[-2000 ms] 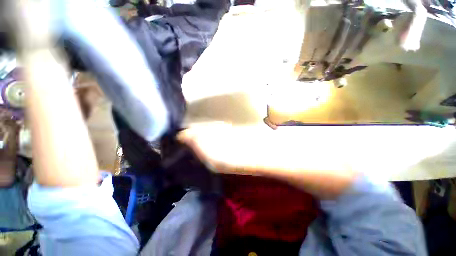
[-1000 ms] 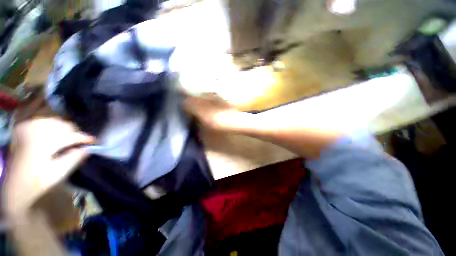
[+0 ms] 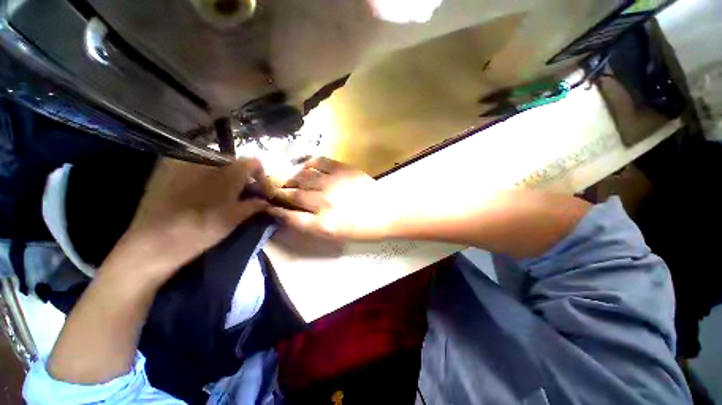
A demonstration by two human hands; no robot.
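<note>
A black garment with light blue-grey panels lies left of the needle area and hangs over the table's front edge. My left hand presses on the garment with its fingertips near the presser foot. My right hand lies beside it, its fingertips close to my left fingers at the garment's edge under the bright lamp spot. Both hands hold the cloth there. The needle and the cloth under the fingertips are hidden or washed out by glare.
The machine head spans the top, close above my hands. The yellowish machine bed lies right of the needle. A green-handled tool lies on it. The pale table edge with printed marks runs to the right. Dark cloth lies at far left.
The garment has moved from the left toward the needle area. My left hand has come in from the far left to meet my right hand there. The view has moved closer to the machine head.
</note>
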